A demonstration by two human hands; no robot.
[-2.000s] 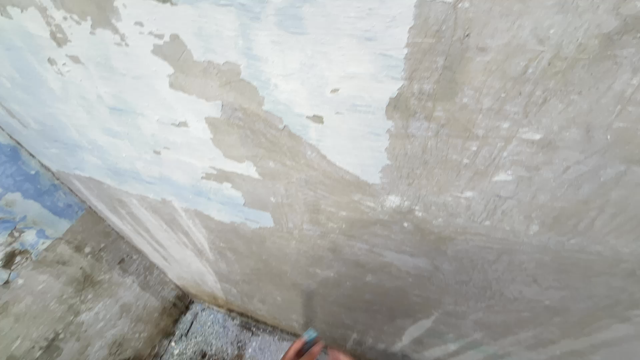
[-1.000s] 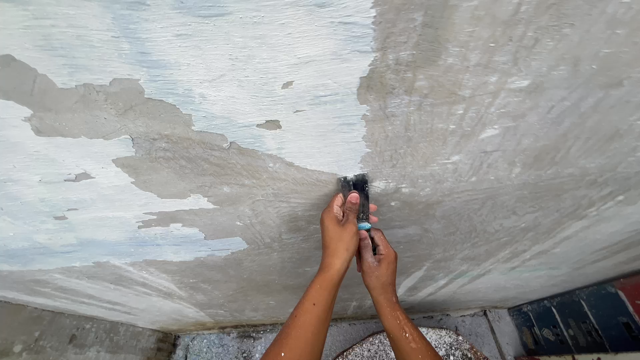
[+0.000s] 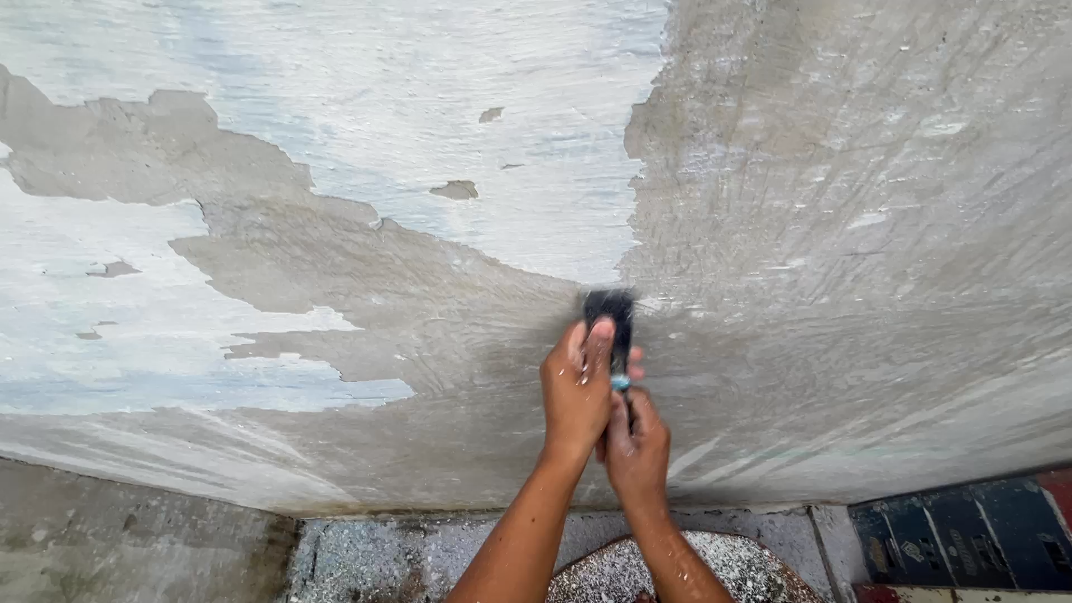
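A paint scraper with a dark flat blade (image 3: pixel 621 314) and a light-blue part near its handle stands upright against the wall, its edge at the lower tip of the white paint (image 3: pixel 536 193). My left hand (image 3: pixel 578 394) grips it high up, the thumb lying on the blade. Below, my right hand (image 3: pixel 638 444) is closed round the handle, which is mostly hidden by the fingers. Bare grey plaster (image 3: pixel 837 251) surrounds the blade on the right and below. White flecks stick to both hands and forearms. The blade is slightly blurred.
Along the wall's foot runs a paint-flecked floor (image 3: pixel 377 544). A round, speckled surface (image 3: pixel 737 557) lies under my right forearm. Dark panels or boxes (image 3: pixel 963 536) stand at the lower right. Another stained grey surface (image 3: pixel 134 536) meets the wall at the lower left.
The view has swung and levelled since the oldest frame, where only fingers showed at the bottom edge. Both hands have come up to the wall with the scraper and stay near the paint's lower tip.
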